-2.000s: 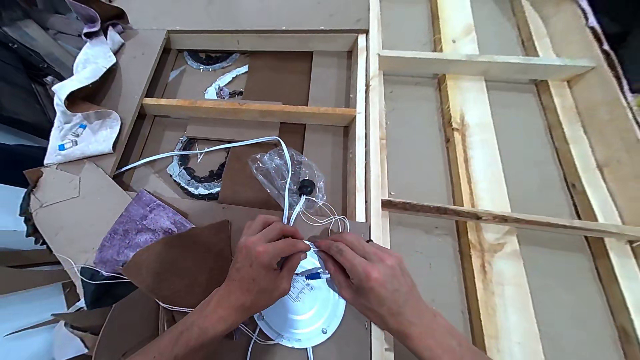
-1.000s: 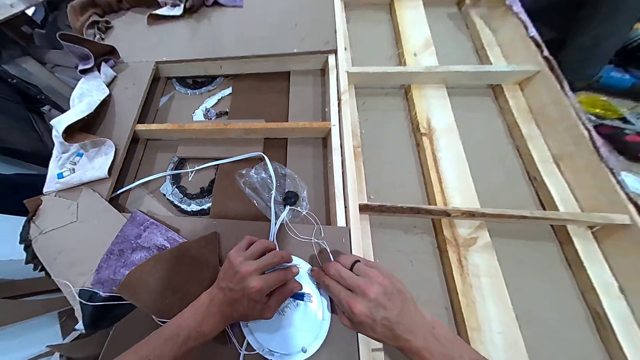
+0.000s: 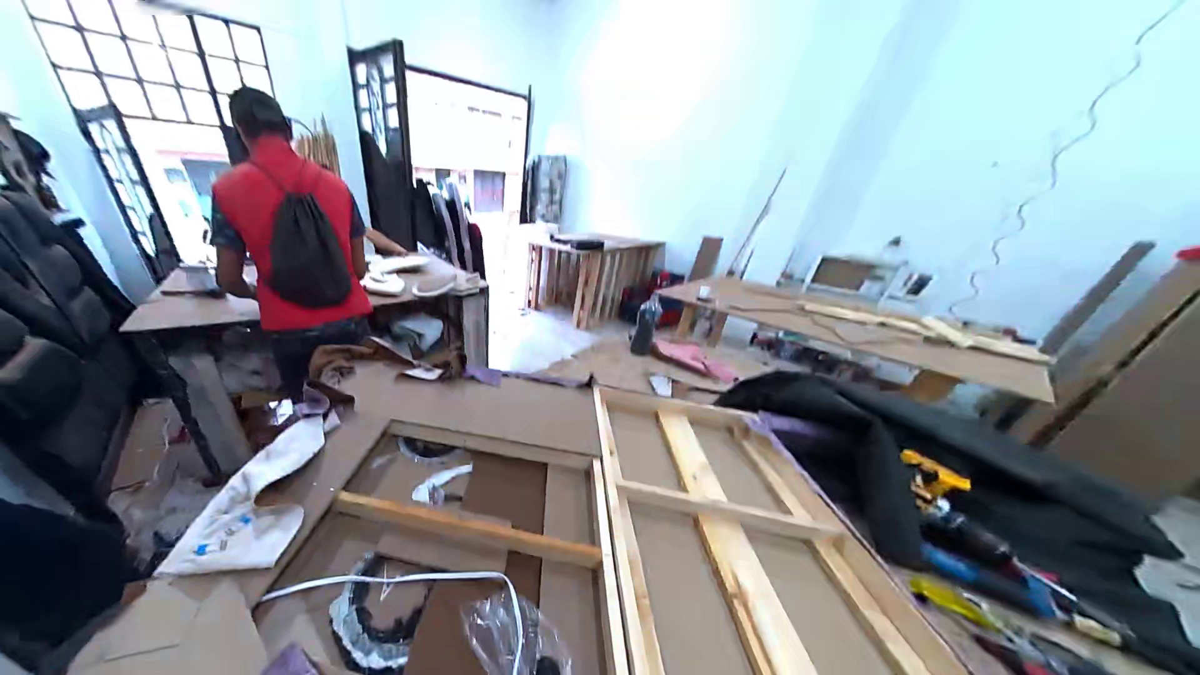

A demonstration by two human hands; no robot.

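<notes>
Neither of my hands shows in the head view now, so what they hold is hidden. A white cable [image 3: 394,578] runs across the left bay of the wooden frame [image 3: 469,527]. It bends down beside a clear plastic bag [image 3: 511,630] at the bottom edge. A round cutout with a ragged dark and white rim [image 3: 352,623] lies in the same bay. White fabric [image 3: 246,516] with small blue-and-white pieces on it lies left of the frame. The round white lamp is out of view.
A person in a red top [image 3: 314,225] stands at a worktable [image 3: 192,314] at the back left. Dark cloth [image 3: 867,450] and tools, among them a yellow tool [image 3: 933,478], lie at the right. Another wooden table [image 3: 900,347] stands beyond, by the wall.
The view has swung up to the room. Both hands and the round white lamp, seen together at the bottom a second ago, are out of view.
</notes>
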